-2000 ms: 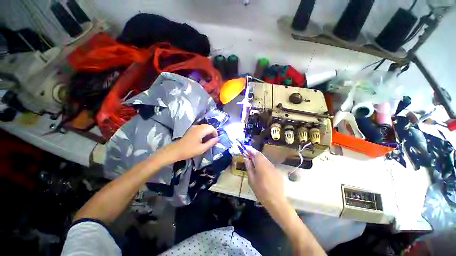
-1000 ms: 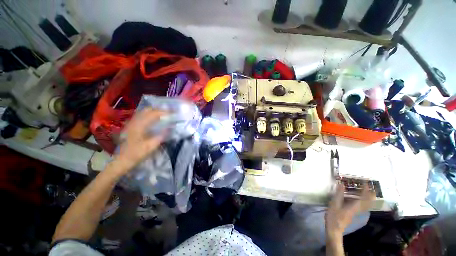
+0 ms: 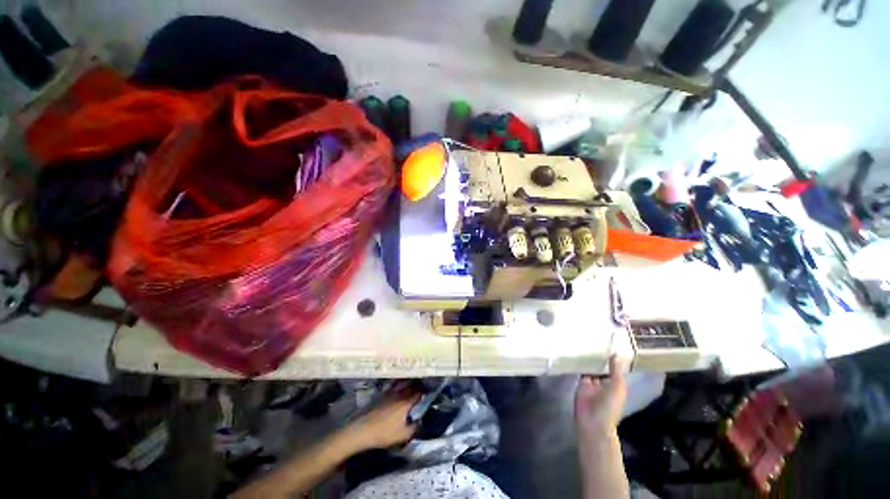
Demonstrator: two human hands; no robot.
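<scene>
The leaf-print garment (image 3: 464,424), mostly its grey side, is bunched on my lap below the table edge. My left hand (image 3: 395,417) is closed on its left part; the fingertips are partly hidden. My right hand (image 3: 599,400) is at the table's front edge, one finger pointing up, with nothing seen in it. The beige overlock machine (image 3: 546,185) with its dials stands in the middle, its lamp lit, no cloth at its needle area. The tweezers (image 3: 617,302) lie on the table left of a small recessed box.
A big red plastic bag (image 3: 244,292) stands left of the overlock machine. An orange-yellow cover (image 3: 423,172) is at the machine's left end. An orange-red tray (image 3: 649,245) and dark printed pieces (image 3: 742,229) lie to the right. Dark thread cones (image 3: 620,27) stand on the rack above.
The garment has left the machine and table for my lap, with my left hand. My right hand let go of the tweezers and drew back to the table edge. The view has shifted.
</scene>
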